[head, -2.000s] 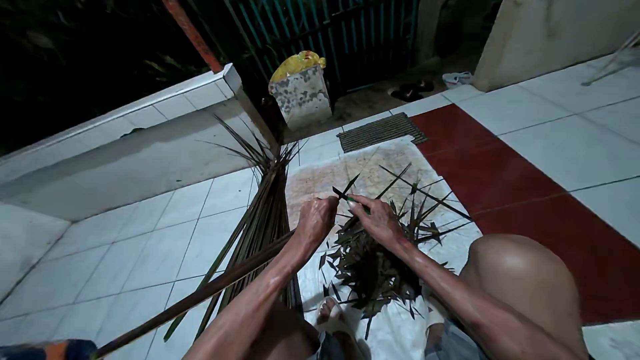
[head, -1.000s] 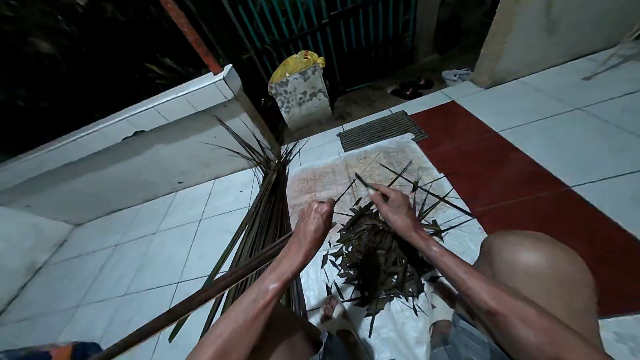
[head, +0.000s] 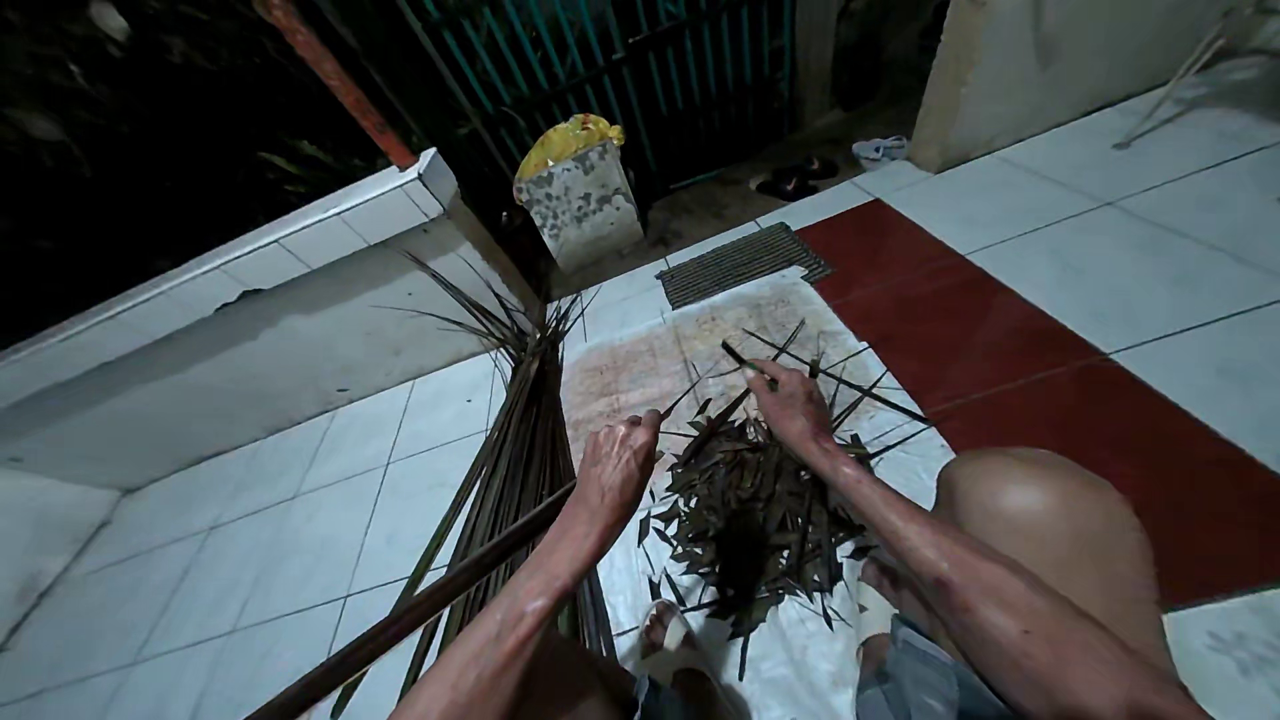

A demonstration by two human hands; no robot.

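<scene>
My left hand [head: 618, 465] is closed around a long, dark palm leaf [head: 430, 600]; the leaf runs back under my forearm to the lower left, and its thin tip pokes out past my fingers. My right hand [head: 790, 400], a little to the right and higher, grips a thin dark tool [head: 738, 355], perhaps a knife; its kind is not clear. Below both hands lies a heap of short cut leaf pieces [head: 770, 510] on a stained white cloth [head: 625, 370]. A bundle of long palm leaves [head: 520, 430] rests left of the cloth.
A ribbed grey mat [head: 740, 265] lies at the cloth's far edge. Beyond stand a speckled block [head: 585, 205] with a yellow bag [head: 568, 143] on it and a barred gate [head: 640, 80]. A low wall [head: 300, 290] runs along the left; footwear [head: 795, 180] lies near the gate.
My right hand has moved away from my left hand, to the right. Two seconds ago both hands were close together at the leaf's tip. My left hand still holds the leaf.
</scene>
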